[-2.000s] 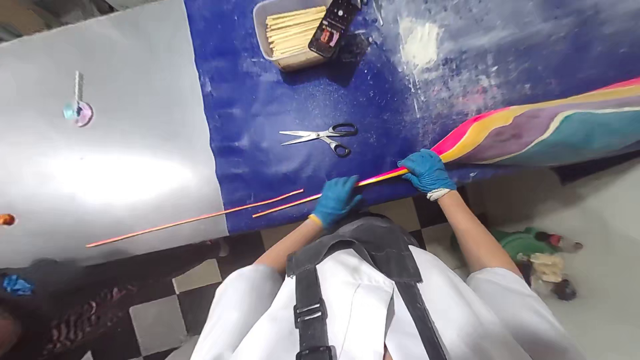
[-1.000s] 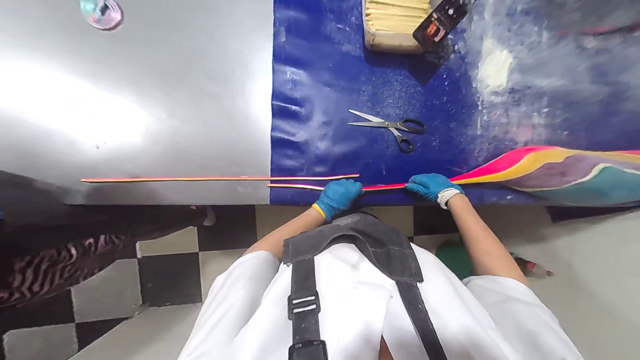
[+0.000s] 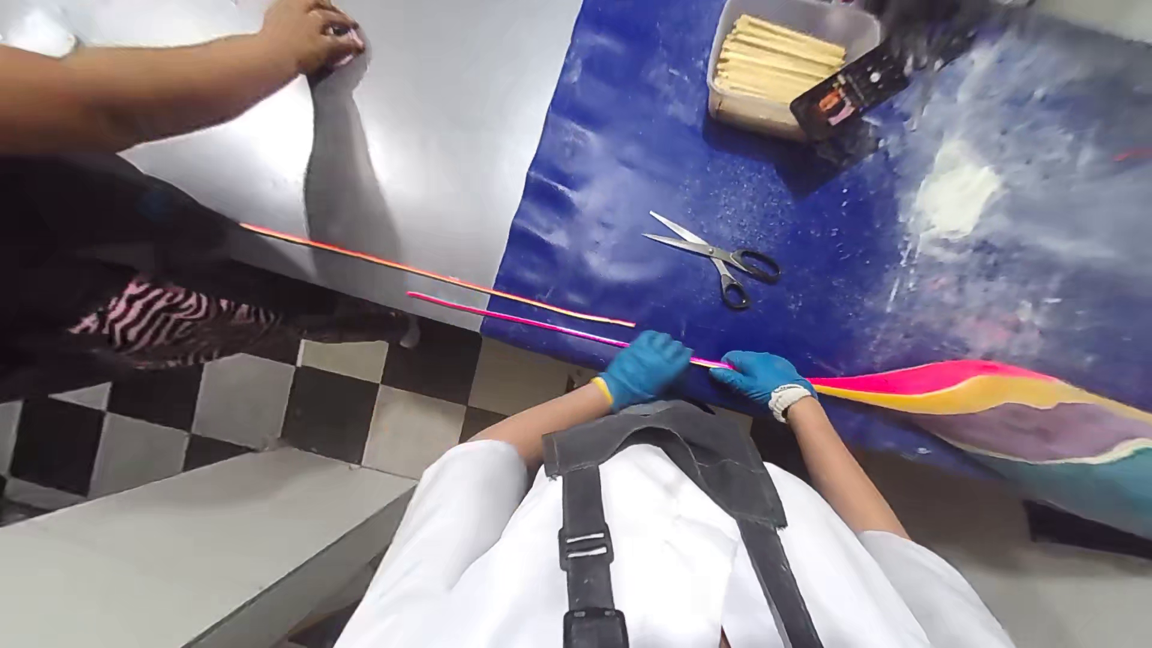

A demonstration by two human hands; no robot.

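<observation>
My left hand [image 3: 645, 370], in a blue glove, is closed around a thin pink strand [image 3: 540, 325] whose free end reaches left past the blue sheet. My right hand [image 3: 761, 376], also gloved in blue, grips the same strand close to where it widens into a thick striped mass [image 3: 999, 405] of pink, yellow, mauve, white and teal, which looks like soft candy. A separate thin orange and pink strand [image 3: 432, 275] lies just beyond, across the metal and the blue sheet. Scissors [image 3: 711, 256] with black handles rest spread apart on the sheet beyond my hands.
A plastic tub of pale sticks [image 3: 720, 94] stands at the back, a phone [image 3: 850, 92] leaning on its corner. A co-worker's bare arm [image 3: 180, 85] reaches over the metal tabletop [image 3: 450, 117] at the left. White powder [image 3: 958, 191] lies on the blue sheet [image 3: 621, 180].
The strand past my left hand has grown longer toward the left. A co-worker's arm has come in over the metal tabletop. Both my hands still hold the strand.
</observation>
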